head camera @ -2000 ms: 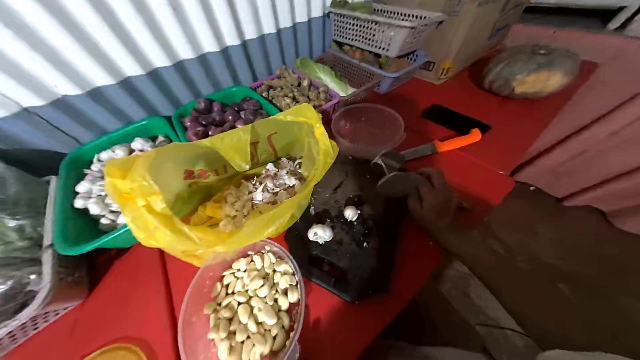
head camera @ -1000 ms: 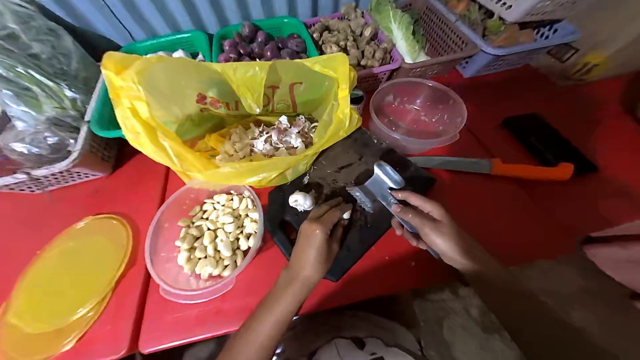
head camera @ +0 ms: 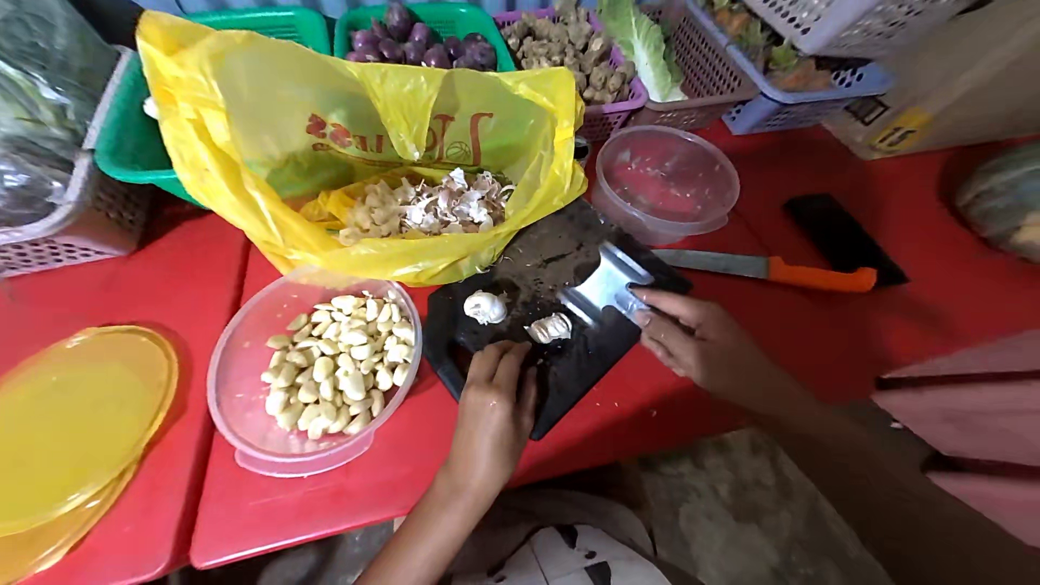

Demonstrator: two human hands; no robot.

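My right hand [head camera: 691, 337] grips a metal kitchen tool [head camera: 608, 284], its flat shiny face over the right part of a black cutting board [head camera: 561, 382]. My left hand [head camera: 497, 394] rests at the board's near left edge, fingertips just below a partly split garlic piece [head camera: 550, 327]; whether it holds anything is hidden. A garlic bulb [head camera: 485, 308] lies to the left on the board. Left of the board, a clear plastic bowl [head camera: 236, 406] holds peeled garlic cloves [head camera: 341, 366]. Behind, a yellow plastic bag [head camera: 268, 219] stands open with garlic skins [head camera: 459, 199] inside.
An orange-handled knife [head camera: 821, 275] lies right of the board beside a black phone-like object [head camera: 845, 240]. An empty clear tub [head camera: 666, 183] stands behind. Yellow lids [head camera: 81, 422] lie at left. Baskets of purple onions [head camera: 422, 41] and ginger [head camera: 569, 49] line the back.
My left hand has drawn back toward the board's near edge, baring the garlic piece. The metal tool has moved right, away from the garlic. The view has moved somewhat.
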